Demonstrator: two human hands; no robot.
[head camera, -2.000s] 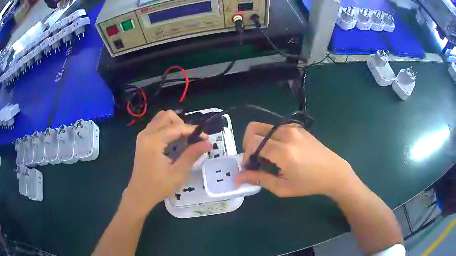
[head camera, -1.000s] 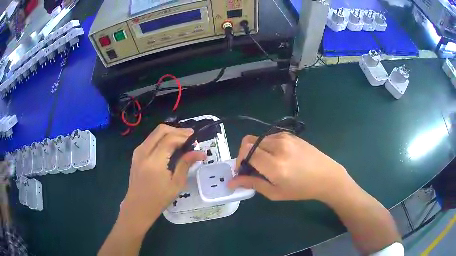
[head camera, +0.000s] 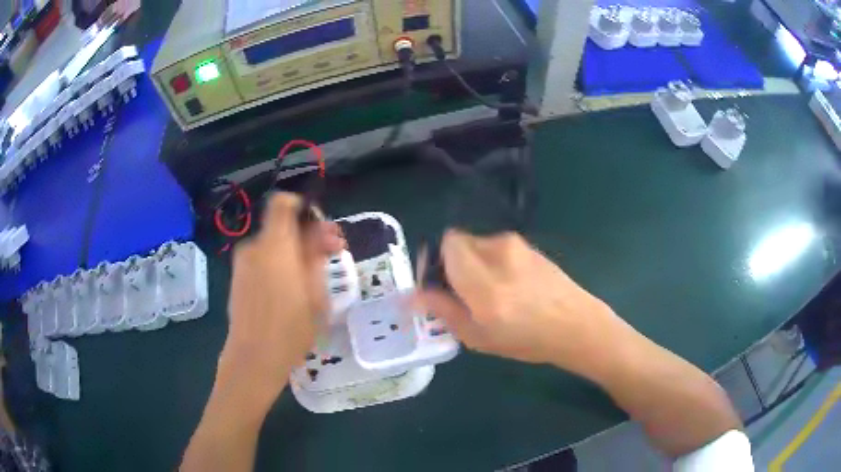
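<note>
A white plug adapter (head camera: 383, 336) lies on the white power strip (head camera: 364, 392), its socket face up. Another white adapter (head camera: 340, 282) with USB ports shows beside my left hand. My left hand (head camera: 281, 272) is at the strip's left side, blurred, with a small metal-tipped probe (head camera: 316, 213) at its fingertips. My right hand (head camera: 493, 290) is just right of the adapter, blurred, with a dark probe (head camera: 430, 265) at its fingertips. A dark patch (head camera: 369, 236) covers the strip's far end.
The tester (head camera: 304, 55) stands behind, its green button lit. A red lead (head camera: 302, 145) lies below it. Rows of adapters (head camera: 120, 290) stand at the left and on blue mats (head camera: 138, 203). Two loose adapters (head camera: 724, 138) lie at the right, near a metal post (head camera: 559, 60).
The tester's green button is now lit. Both hands have lifted the probes and tilted them, uncovering USB ports on the adapters. The view has shifted slightly.
</note>
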